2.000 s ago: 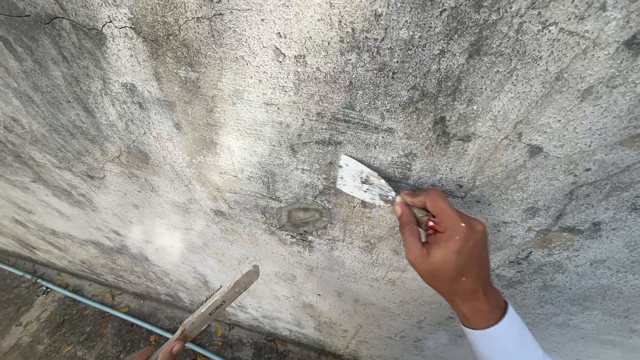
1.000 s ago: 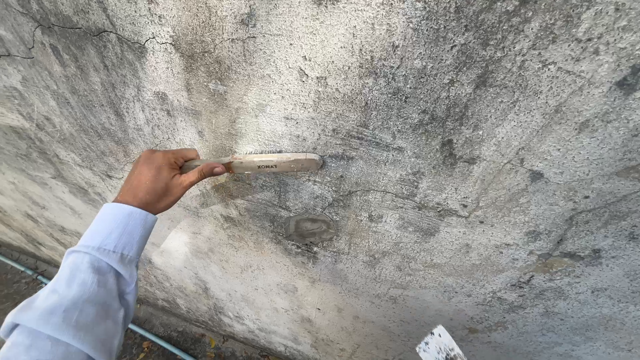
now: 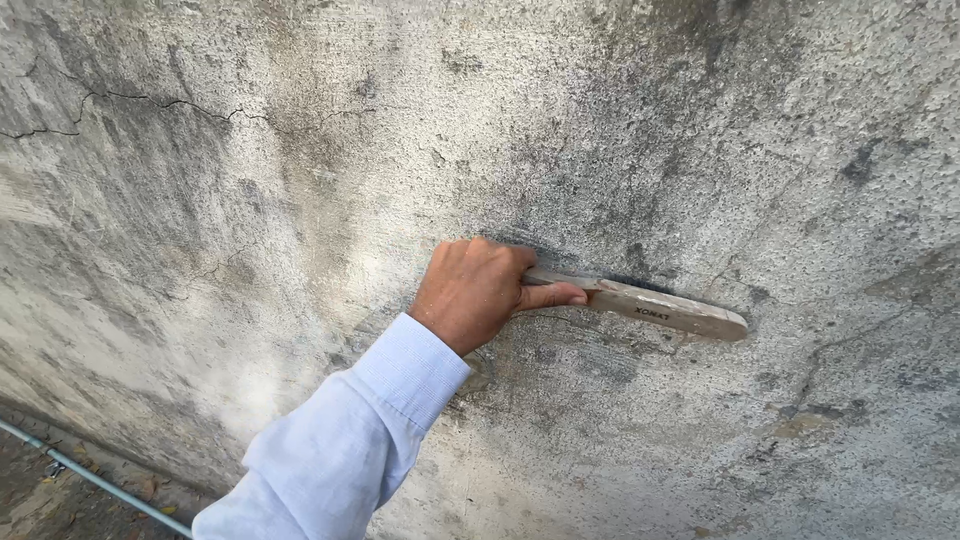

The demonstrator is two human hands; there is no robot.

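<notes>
My left hand (image 3: 480, 292), in a light blue sleeve, grips the handle of a wooden-backed wire brush (image 3: 667, 309). The brush points to the right and slightly down, its dark bristles turned to the weathered plaster wall (image 3: 637, 150) and lying against it or very close. Maker's lettering marks the side of the wood. Below my wrist, the sleeve cuff partly covers a rounded patch (image 3: 474, 375) on the wall. My right hand and the scraper are out of view.
Thin cracks (image 3: 172, 103) run across the wall at the upper left, and dark stains spread over much of it. Along the ground at the lower left lies a pale blue-green pipe (image 3: 97, 480), with dry leaves near the wall's foot.
My left hand has carried the wire brush from the lower left up onto the wall, then farther right. My right hand with the scraper, seen at the right earlier, has left the view.
</notes>
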